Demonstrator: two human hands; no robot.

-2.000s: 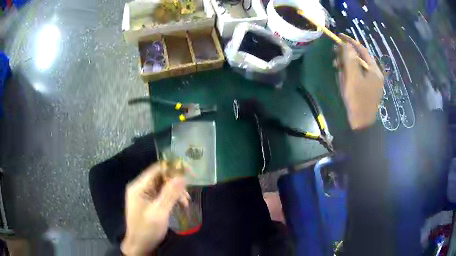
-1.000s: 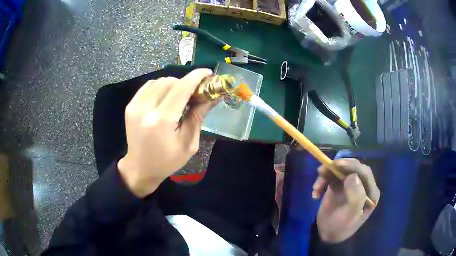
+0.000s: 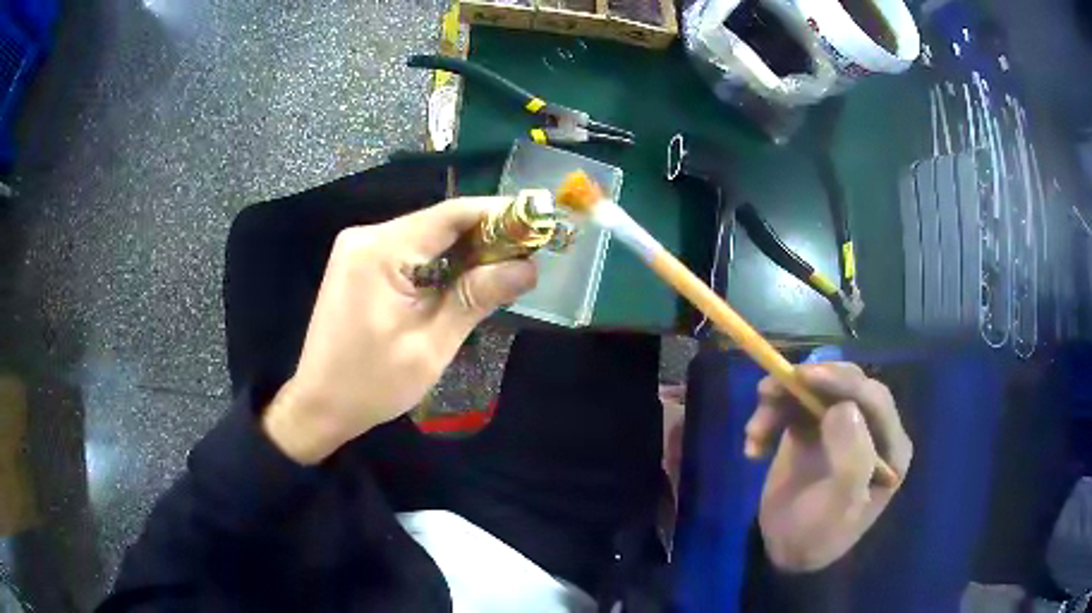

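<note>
My left hand point(image 3: 389, 305) holds a brass lock cylinder point(image 3: 509, 230) between thumb and fingers, its end pointing to the right. My right hand point(image 3: 832, 461) grips the pale wooden handle of the grease brush point(image 3: 707, 299) near its end. The brush's orange-brown bristles are close to the cylinder's end, just above and right of it; whether they touch it is hard to tell. The pale support block point(image 3: 565, 278) lies behind the cylinder on the green bench point(image 3: 653, 216), its middle partly hidden by the cylinder and the left hand.
Circlip pliers point(image 3: 563, 122) lie at the bench's upper left, another pair point(image 3: 790, 258) at the right. The tan parts box point(image 3: 569, 19), plastic-lined container point(image 3: 772, 42) and grease tub point(image 3: 856, 42) stand at the back. The blue bin point(image 3: 719, 479) is at the lower right.
The brush has come from the grease tub down to the cylinder, which my left hand has raised. Since one second ago, the bristles have shifted slightly up from the cylinder's end. The view has shifted.
</note>
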